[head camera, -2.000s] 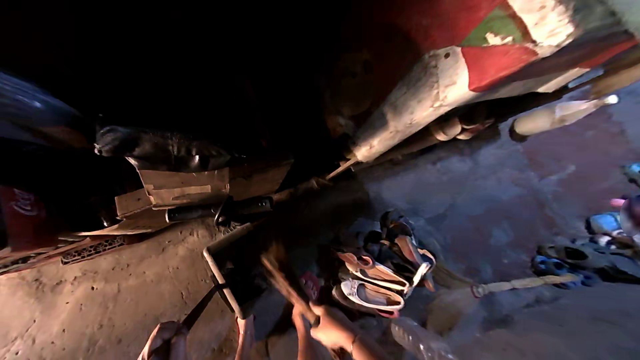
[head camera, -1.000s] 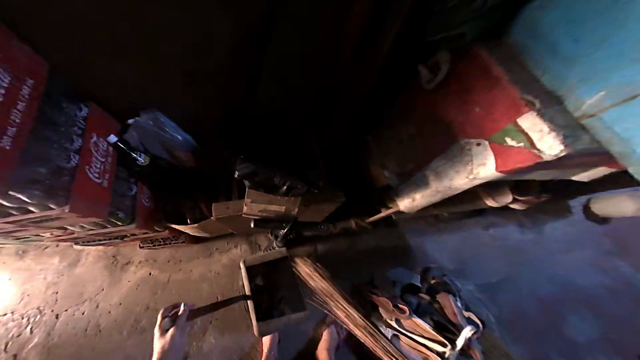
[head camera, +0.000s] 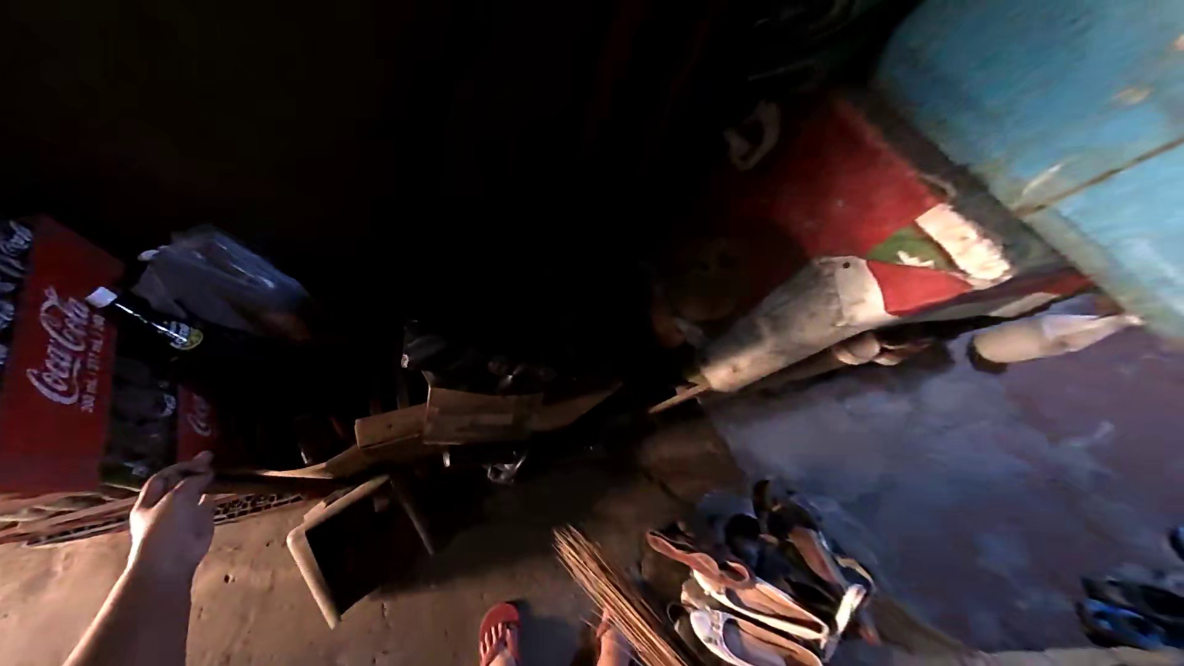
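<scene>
My left hand (head camera: 171, 513) reaches out at the lower left, in front of the red Coca-Cola crates (head camera: 60, 370). Its fingers are slightly bent, and nothing can be seen held in it. A bundle of thin brown sticks, like a stick broom (head camera: 615, 592), slants up from the bottom edge. My right hand is out of view, so its hold on the bundle is hidden. Left of the bundle lies a box-like wooden frame (head camera: 310, 578) with a dark inside. My foot in a red sandal (head camera: 500, 629) stands between the frame and the bundle.
Several shoes (head camera: 758, 601) are piled right of the sticks. Torn cardboard (head camera: 481, 416) lies ahead, by a very dark area. A plastic bag (head camera: 217, 277) and a dark bottle (head camera: 157, 324) are beside the crates. A painted red and white panel (head camera: 842, 287) and a pale bottle-like object (head camera: 1045, 338) are at right.
My left hand has moved up and left, towards the crates. My right hand, seen holding the sticks two seconds ago, has left the view. The view has shifted left since then.
</scene>
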